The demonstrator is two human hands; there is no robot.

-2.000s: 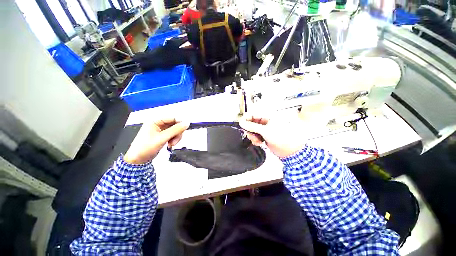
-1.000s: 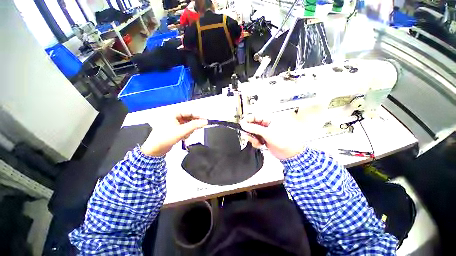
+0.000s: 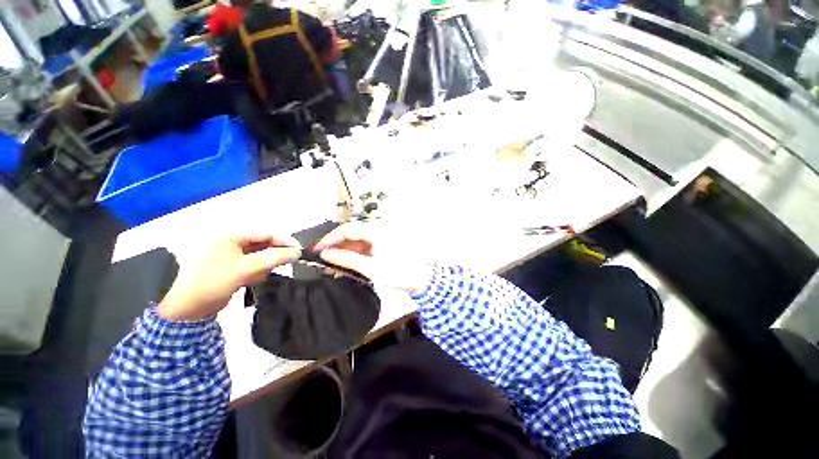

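A black fabric workpiece (image 3: 314,314) hangs in a rounded shape over the white table's front part, its upper edge pinched between my two hands. My left hand (image 3: 220,273) grips the edge at the left with thumb and forefinger. My right hand (image 3: 373,255) grips the same edge at the right, close to the other fingertips. The off-white sewing machine (image 3: 467,148) stands just beyond my right hand, with its needle end (image 3: 346,193) behind the fingers. The needle tip and the exact edge between my fingers are too blurred to tell.
Red-handled snips (image 3: 548,230) lie at the table's right. A dark heap with a yellow mark (image 3: 602,309) is at the lower right. A blue crate (image 3: 180,170) stands behind the table. A charcoal piece (image 3: 144,285) lies at the left edge. A person (image 3: 278,54) sits beyond.
The view has turned right, so the table and machine sit further left. My hands have come closer together on the fabric's edge, and the fabric hangs below them.
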